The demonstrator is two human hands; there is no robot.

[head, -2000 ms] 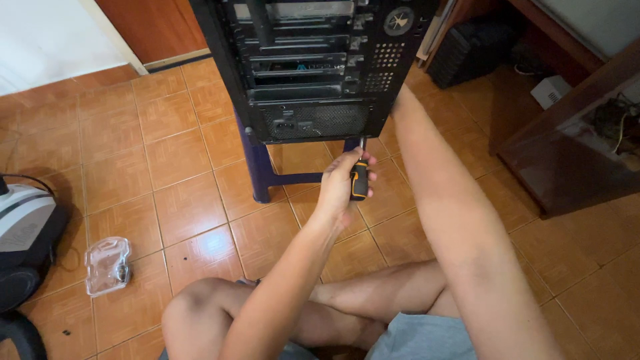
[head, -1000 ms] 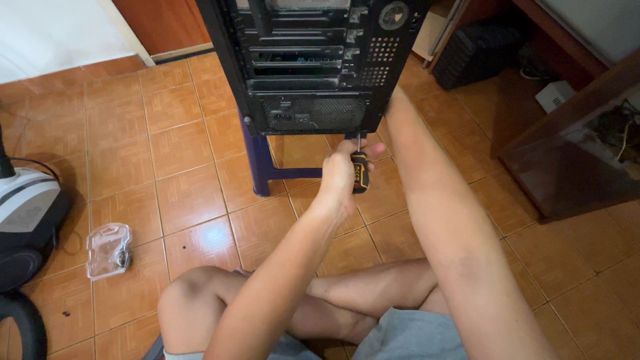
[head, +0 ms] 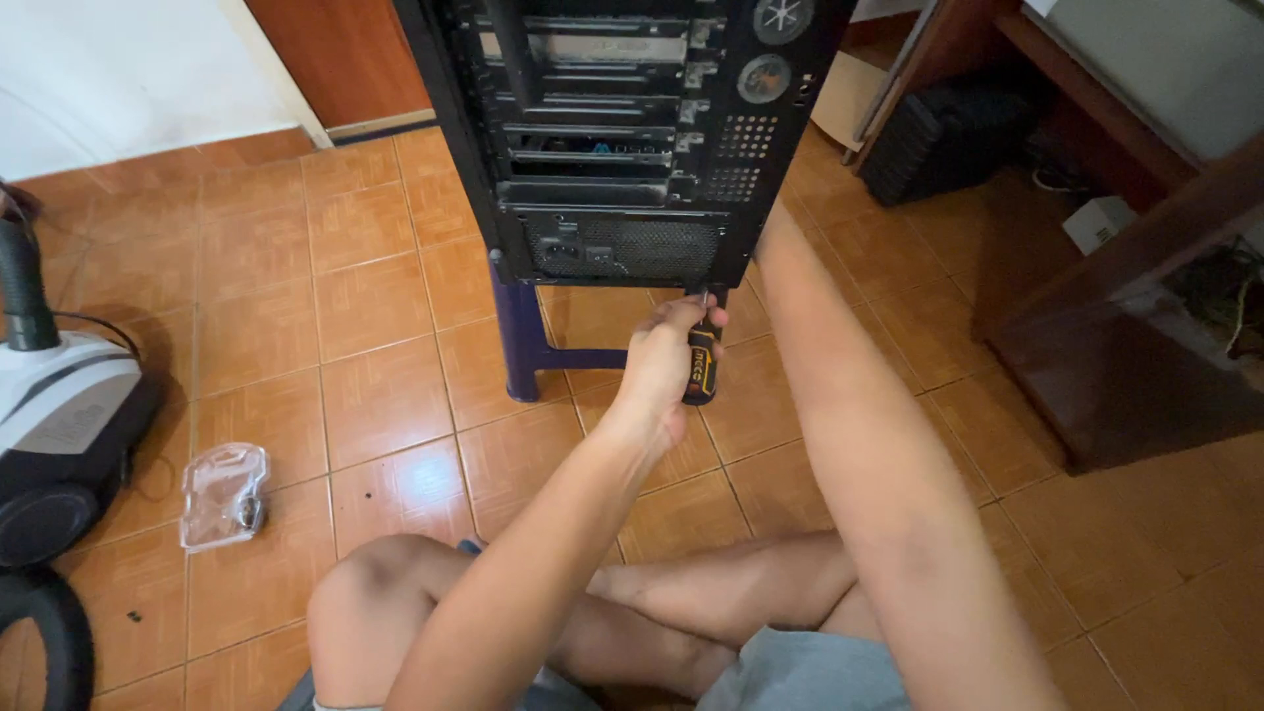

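A black computer tower case [head: 612, 242] stands on a dark blue plastic stool [head: 520, 341], its rear with slot covers and power supply facing me. My left hand [head: 671, 346] is closed around a black and yellow screwdriver [head: 702, 365], held upright just under the case's lower right corner, its shaft reaching up to the bottom edge. The tip's contact point is too small to make out. My right arm reaches along the right side of the case; the right hand is hidden behind it.
On the tiled floor at left lie a clear plastic tray [head: 225, 494] with small dark pieces and a vacuum cleaner [head: 69, 425] with its hose. At right are a black hard case [head: 948, 133], a small white box [head: 1099, 224] and a wooden desk [head: 1116, 346].
The screwdriver's handle has turned a little within the left hand, and the fingers have shifted on it. The right arm stays beside the case.
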